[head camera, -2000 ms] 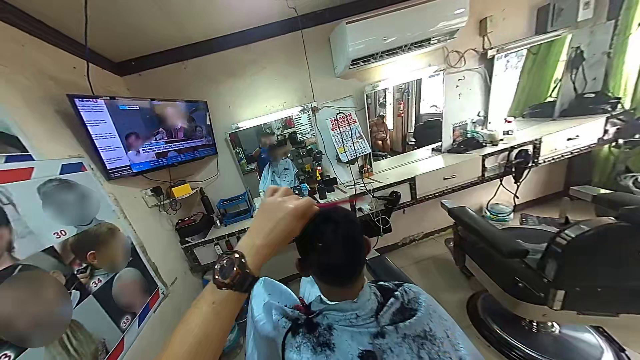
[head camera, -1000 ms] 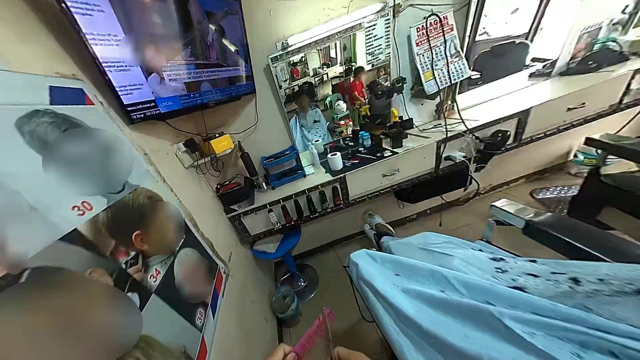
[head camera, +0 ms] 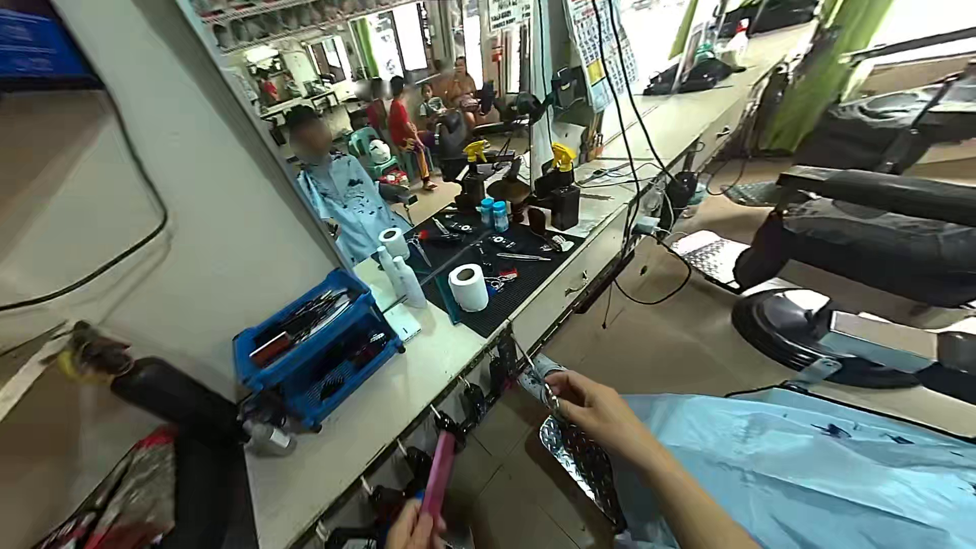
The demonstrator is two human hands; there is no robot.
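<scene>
My left hand, at the bottom edge, grips a pink comb that points up toward the counter's front edge. My right hand is closed on slim metal scissors, their blades pointing up and left near the counter edge. Below and right of my right hand spreads a light blue barber's cape with dark hair clippings on it. On the counter, a black mat holds a white paper roll, more scissors, and blue-capped bottles.
A blue plastic tray with tools stands on the counter at left, beside white bottles. Clippers hang along the counter's front. A wall mirror reflects several people. Black cables dangle at centre, and a barber chair stands right.
The view has swung down and closer to the counter. The pink comb and both hands, low in the frame one second ago, now show more fully, with the right hand apart from the comb.
</scene>
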